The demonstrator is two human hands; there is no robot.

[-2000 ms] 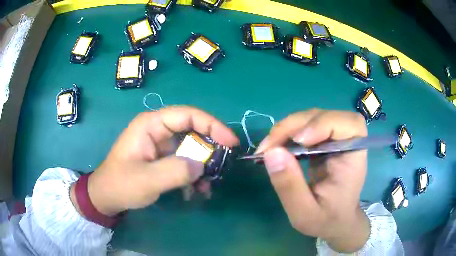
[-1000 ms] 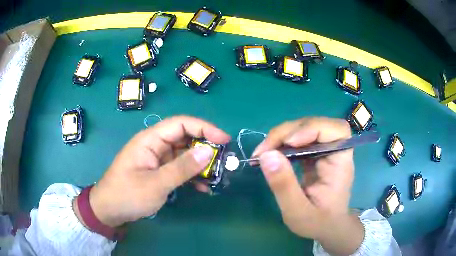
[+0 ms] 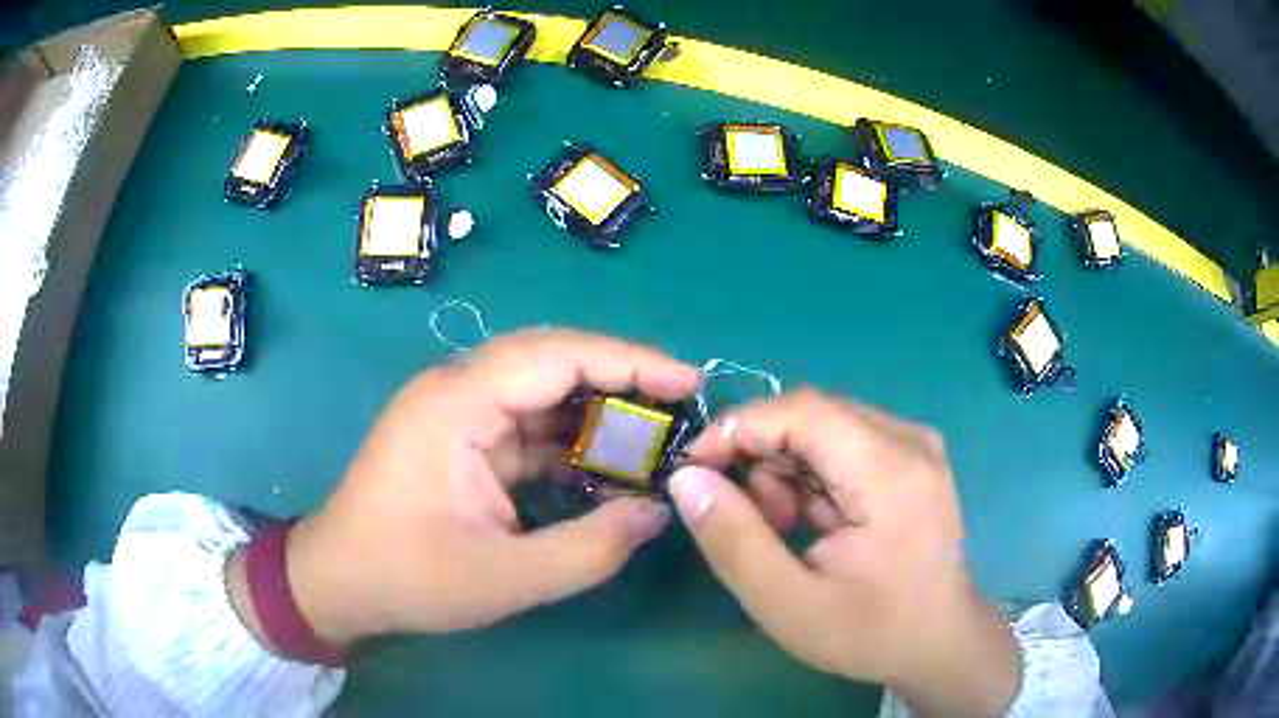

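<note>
My left hand point(image 3: 477, 491) holds a smartwatch unit point(image 3: 621, 439) between thumb and fingers, its greyish square with yellow-orange border facing up. My right hand point(image 3: 842, 540) has its thumb and index fingertips closed at the unit's right edge, touching it. The fingertips hide that edge, and no pale disc shows there. A thin dark piece, perhaps part of the tweezers point(image 3: 809, 480), shows between the curled fingers of my right hand; the rest is hidden. Pale blue thread loops point(image 3: 459, 326) lie on the mat beyond my hands.
Many similar units, such as this one point(image 3: 397, 234), lie on the green mat point(image 3: 701, 281) in an arc from left to right. Some have a pale disc point(image 3: 462, 223) beside them. A yellow tape line point(image 3: 786, 87) crosses behind them. A cardboard tray point(image 3: 105, 183) stands at far left.
The tweezers no longer point at the unit and are mostly out of sight. My right fingertips have moved left onto the unit's edge. My left thumb has moved off its square, and the disc is hidden.
</note>
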